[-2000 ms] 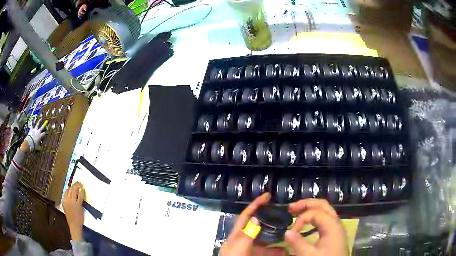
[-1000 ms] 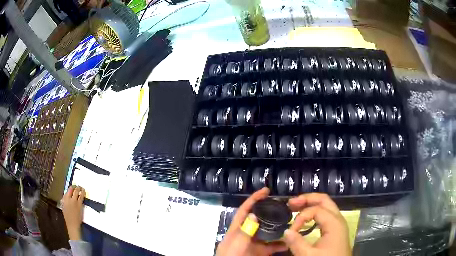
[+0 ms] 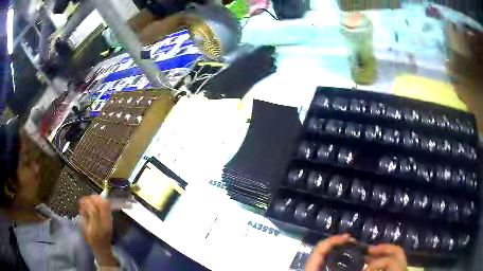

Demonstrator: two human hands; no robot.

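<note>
My left hand (image 3: 321,255) and my right hand (image 3: 388,258) are at the bottom right, both cut off by the lower edge. They hold a round black unit (image 3: 345,258) between them, its ringed face turned up. Whether a strip is on its rim cannot be told; the view is blurred. The black compartment tray (image 3: 312,233) lies just beyond my hands, with rows of similar units standing on edge and one gap in the middle row. A pile of black strip sheets (image 3: 270,140) lies left of the tray.
At left, a person's hand (image 3: 96,222) is beside a round dark unit (image 3: 119,186). A brown gridded tray (image 3: 153,123), a black-framed pale sheet (image 3: 154,186), loose black sheets (image 3: 243,71), a fan (image 3: 206,39) and a drink cup (image 3: 361,50) are beyond. Printed white paper (image 3: 212,201) covers the bench.
The view has swung left, so the tray and my hands appear further right and my hands lower. The neighbour's head now shows, and a round unit is by their hand.
</note>
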